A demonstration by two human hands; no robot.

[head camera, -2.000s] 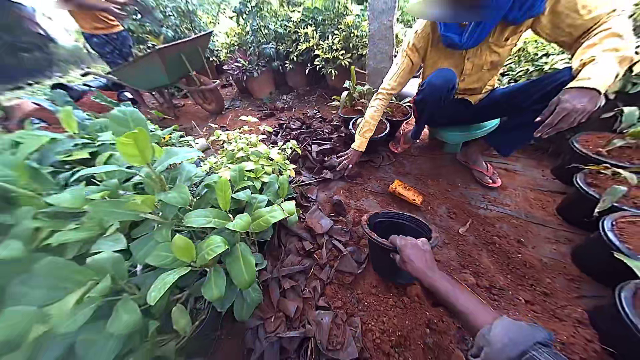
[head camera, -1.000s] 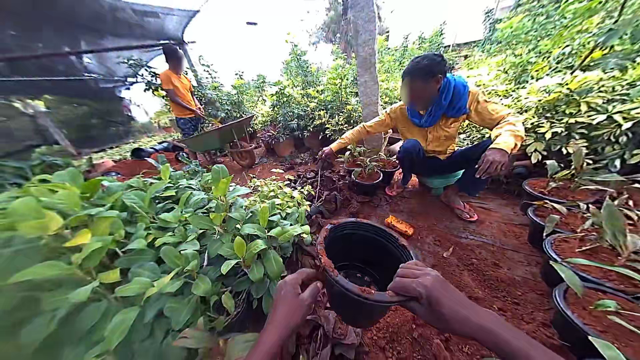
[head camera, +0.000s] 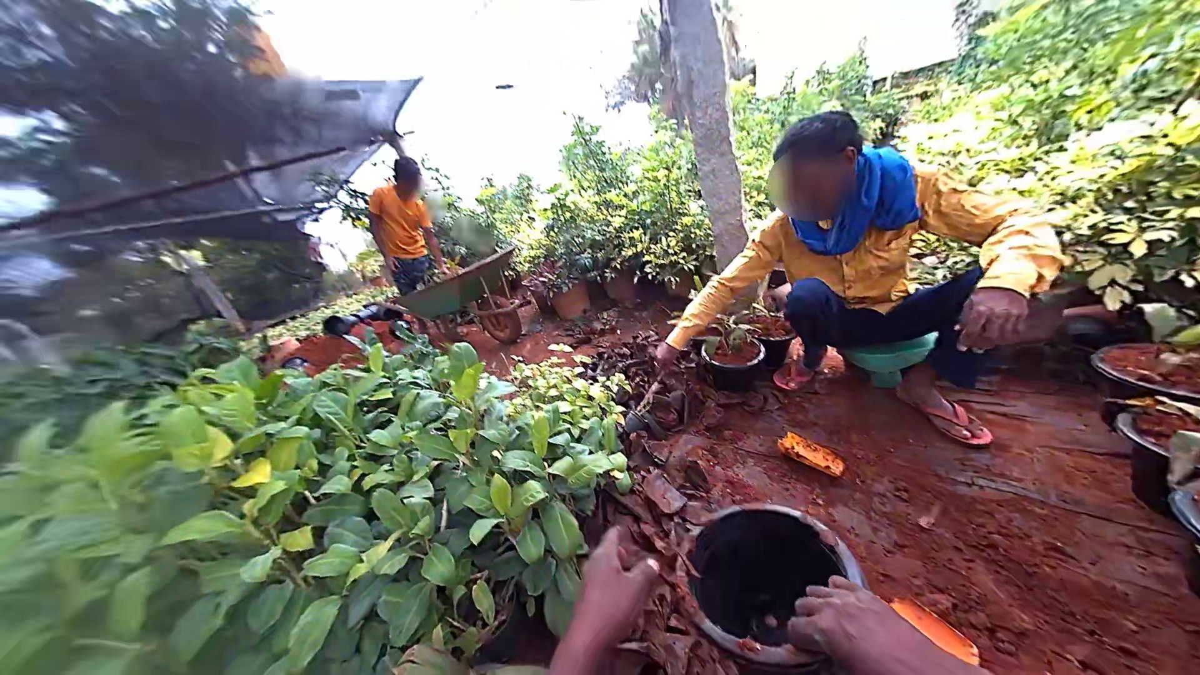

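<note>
A black plastic plant pot (head camera: 769, 572), its rim smeared with soil, stands low at the bottom centre, and no plant shows in it. My right hand (head camera: 848, 623) grips the pot's near right rim. Just left of the pot, above the dry leaf litter, my left hand (head camera: 614, 591) is raised with fingers apart and holds nothing. An orange object (head camera: 933, 630) lies on the soil beside my right hand, partly hidden. Another orange piece (head camera: 812, 454) lies beyond the pot.
Leafy green plants (head camera: 375, 506) fill the left. A co-worker in yellow (head camera: 867, 272) squats ahead, one hand down by small potted plants (head camera: 734, 361). Behind stand a wheelbarrow (head camera: 459, 286) and a person in orange (head camera: 401, 225). Soil-filled pots (head camera: 1153, 375) line the right edge.
The pot, held up between both hands a second ago, is now lower. My left hand has come off its rim. The second orange object now shows near my right hand.
</note>
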